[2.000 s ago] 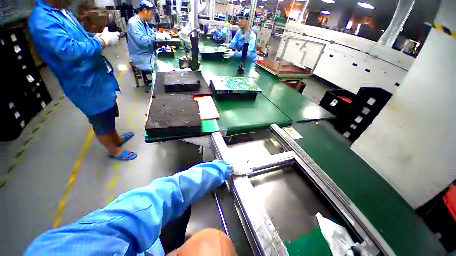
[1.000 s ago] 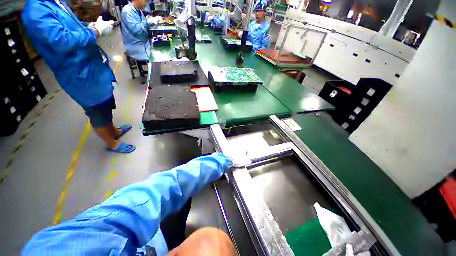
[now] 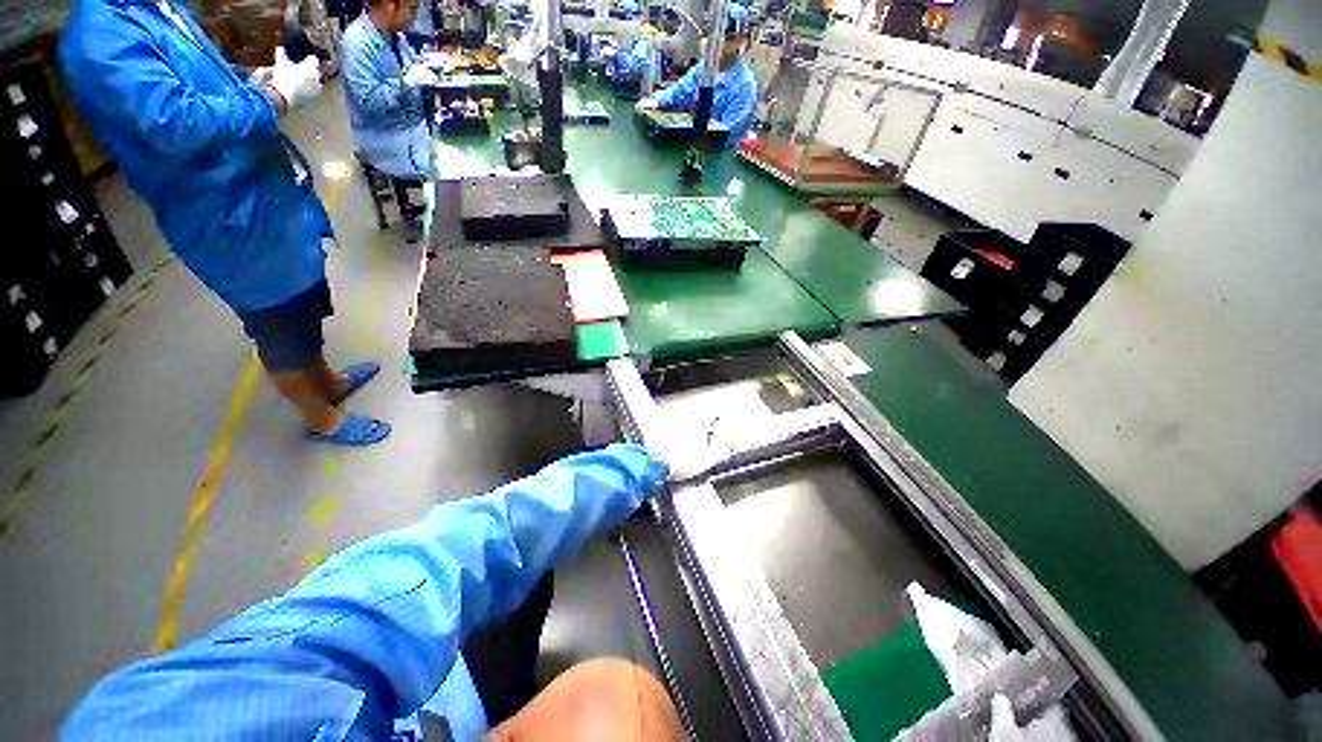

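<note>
My left hand (image 3: 696, 452), in a white glove, rests at the left end of the pale metal crossbar (image 3: 783, 434) between the two conveyor rails (image 3: 942, 510). Glare blurs its fingers, so its grip cannot be told. My right hand (image 3: 1006, 716) is gloved, partly cut off by the bottom edge, with fingers over a greyish metal strip (image 3: 969, 702) that it holds. A crumpled white cloth (image 3: 953, 638) lies beside the strip, by a green surface (image 3: 882, 684).
Black foam pads (image 3: 493, 307), an orange-and-white sheet (image 3: 590, 286) and a green circuit board (image 3: 682, 219) are on the green bench (image 3: 725, 310) ahead. A person in blue (image 3: 189, 160) stands left. Others sit along the bench. Black bins (image 3: 1056, 297) stand right.
The metal strip and my right hand have come further into view at the bottom right, beside the cloth. My left hand stays at the crossbar. The view has shifted slightly.
</note>
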